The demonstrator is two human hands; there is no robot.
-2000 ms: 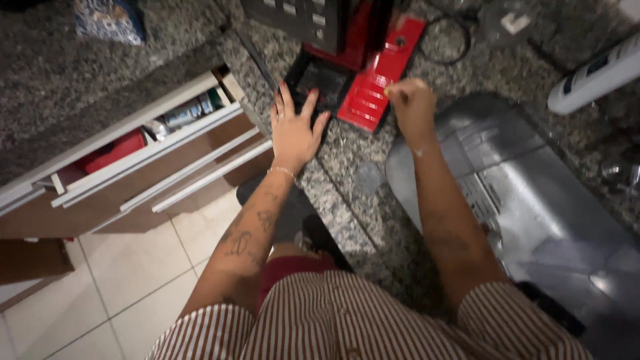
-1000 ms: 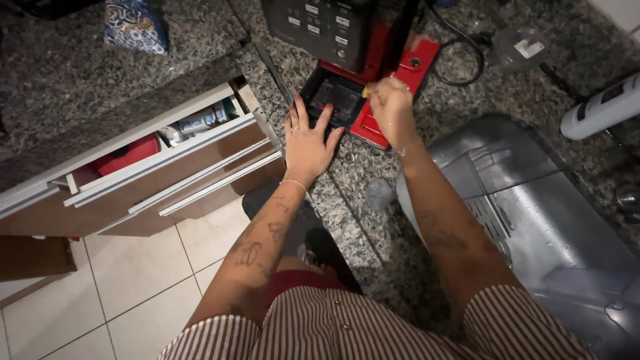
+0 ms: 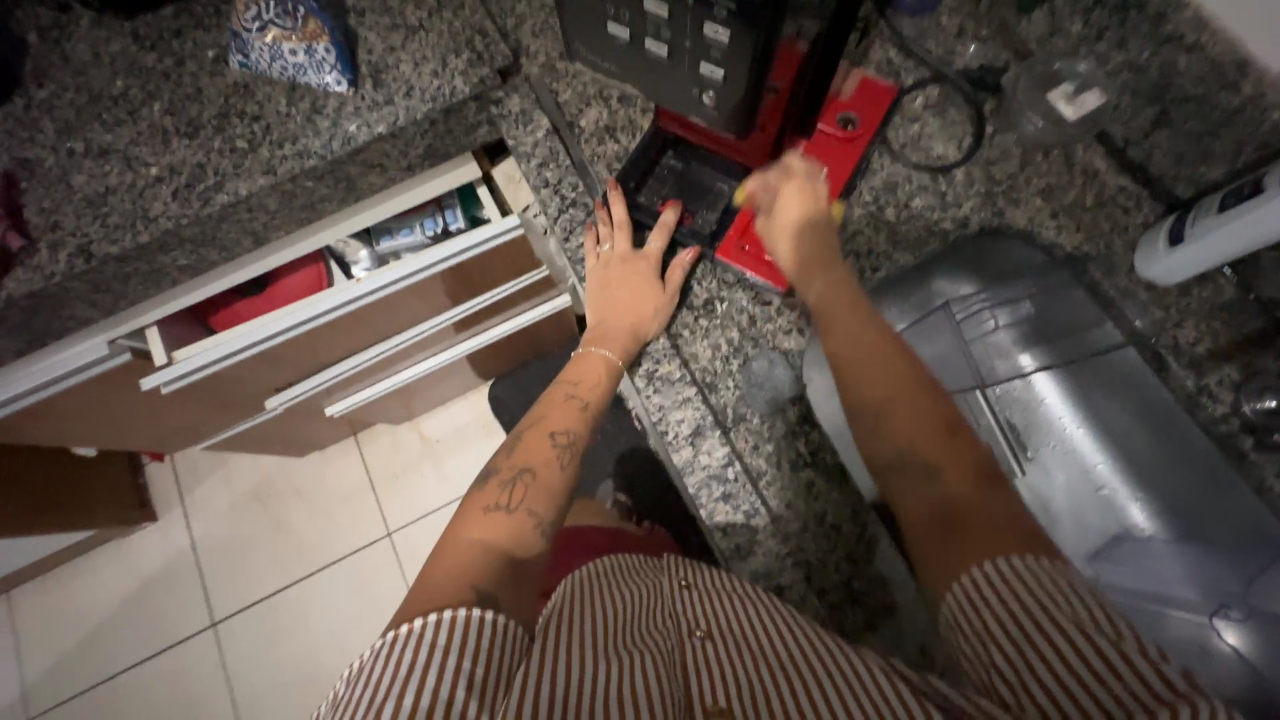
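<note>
Fingers spread, my left hand rests on the front edge of a black tray at the base of a black and red countertop appliance. My right hand is closed around something small and yellow, perhaps a sponge, mostly hidden by the fingers and blurred. It is over the red base panel, which has a round hole near its far end and lies to the right of the tray.
An open drawer with a red item juts out at left. A wet metal sink is at right, near a white bottle. A patterned packet stands at upper left; a black cable loops behind the panel.
My right hand has moved over the red panel, from its right side two seconds ago to the tray side, then slightly back over the panel. My left hand stays at the tray.
</note>
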